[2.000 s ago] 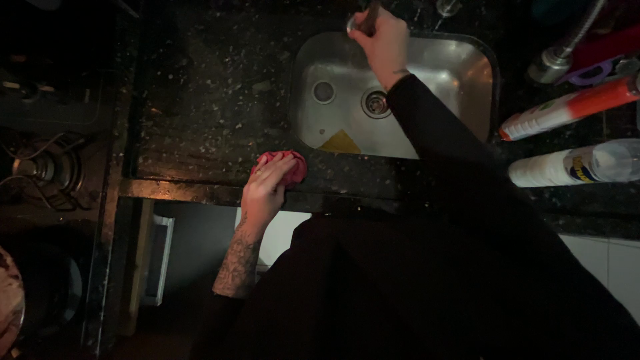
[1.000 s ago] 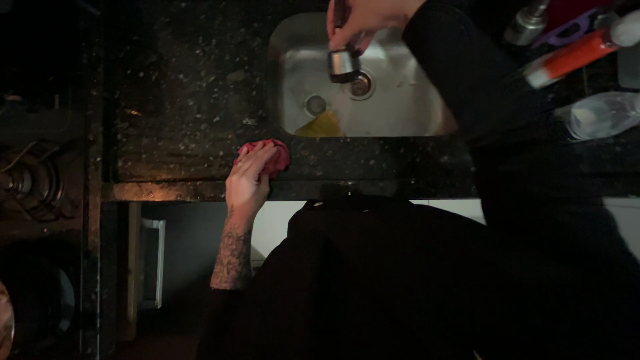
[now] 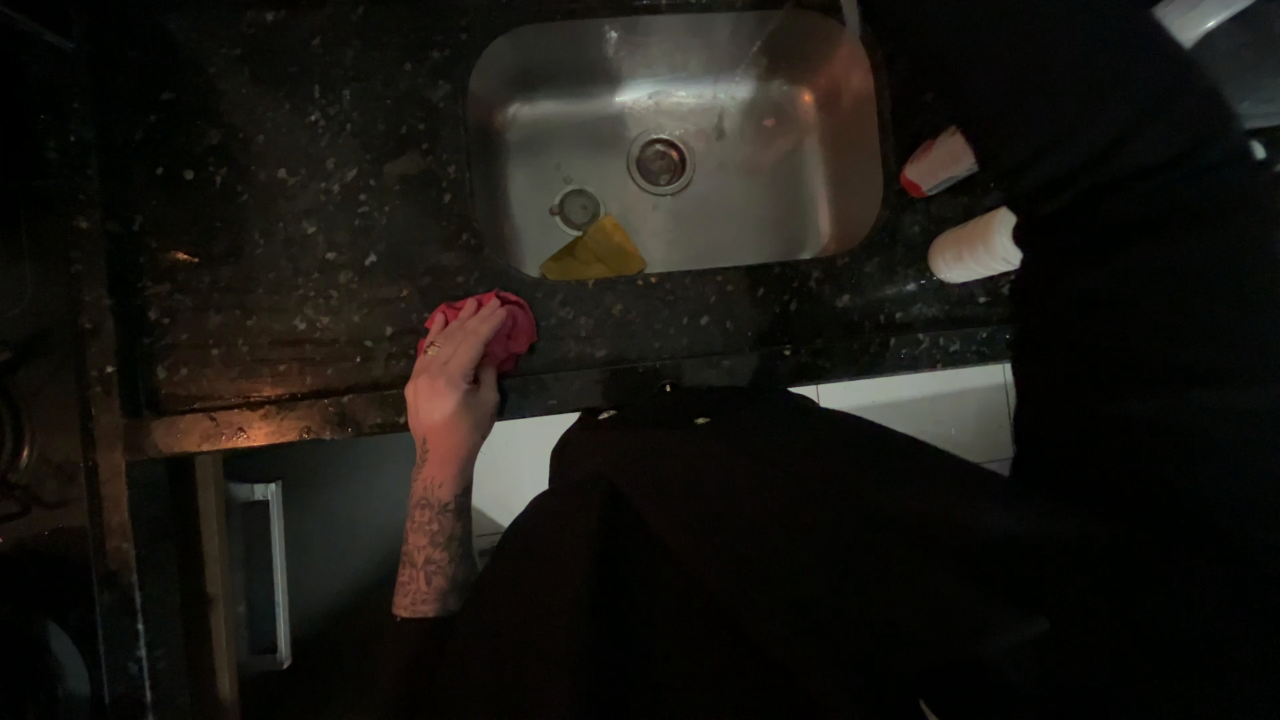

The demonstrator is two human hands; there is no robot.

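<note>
My left hand (image 3: 455, 385) rests on a crumpled red cloth (image 3: 512, 335) on the speckled dark stone countertop (image 3: 300, 250), close to its front edge. The fingers lie over the cloth. Behind it to the right is a stainless steel sink (image 3: 780, 190) with a drain (image 3: 661, 164). A yellow cloth (image 3: 598, 252) lies against the sink's near wall, beside a small round object (image 3: 578, 208). My right hand is out of view; its dark sleeve (image 3: 1120, 200) reaches over the counter at the right.
A red and white container (image 3: 940, 162) and a white bottle (image 3: 975, 245) lie right of the sink, partly hidden by the sleeve. A cabinet handle (image 3: 278, 575) is below the counter at the left. The dim stove area (image 3: 30, 420) lies at the far left.
My right hand, which held a small metallic cup-like object over the sink one second ago, has left the view. My left hand stays on the red cloth.
</note>
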